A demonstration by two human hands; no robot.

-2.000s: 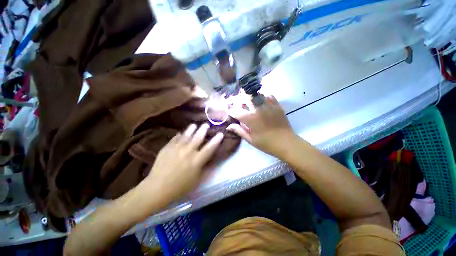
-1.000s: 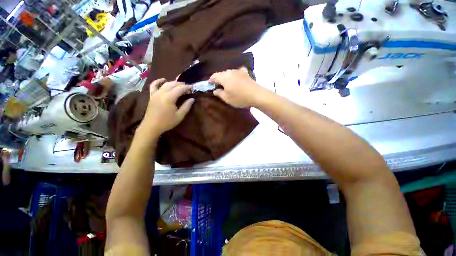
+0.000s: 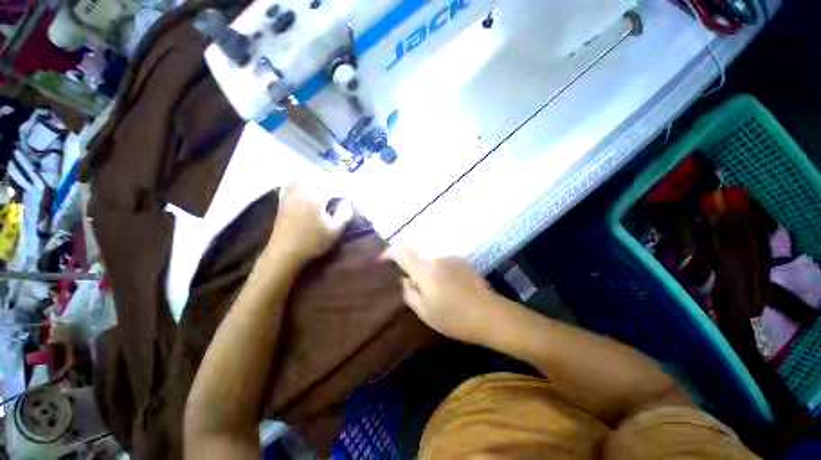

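The brown trousers (image 3: 329, 332) lie over the table's front edge and spread up the left side. My left hand (image 3: 302, 225) is on the cloth just below the needle area, its fingertips washed out by the lamp; a small pale patch shows beside them. My right hand (image 3: 441, 287) pinches the cloth's right edge between thumb and fingers at the table's front edge. The white sewing machine head (image 3: 297, 54) with a blue stripe stands above. The presser foot (image 3: 351, 162) is in the bright glare, with no cloth clearly under it.
A green basket (image 3: 689, 301) at the right holds brown, red and pink pieces. The white table (image 3: 531, 171) has a long dark seam. A blue basket (image 3: 367, 431) is below. Another machine's handwheel (image 3: 43, 411) is at the lower left. Red cords (image 3: 720, 13) lie at the top right.
The view has swung right. The cloth has moved from the table's left part to just below the needle area and now hangs over the front edge. My hands have moved farther apart.
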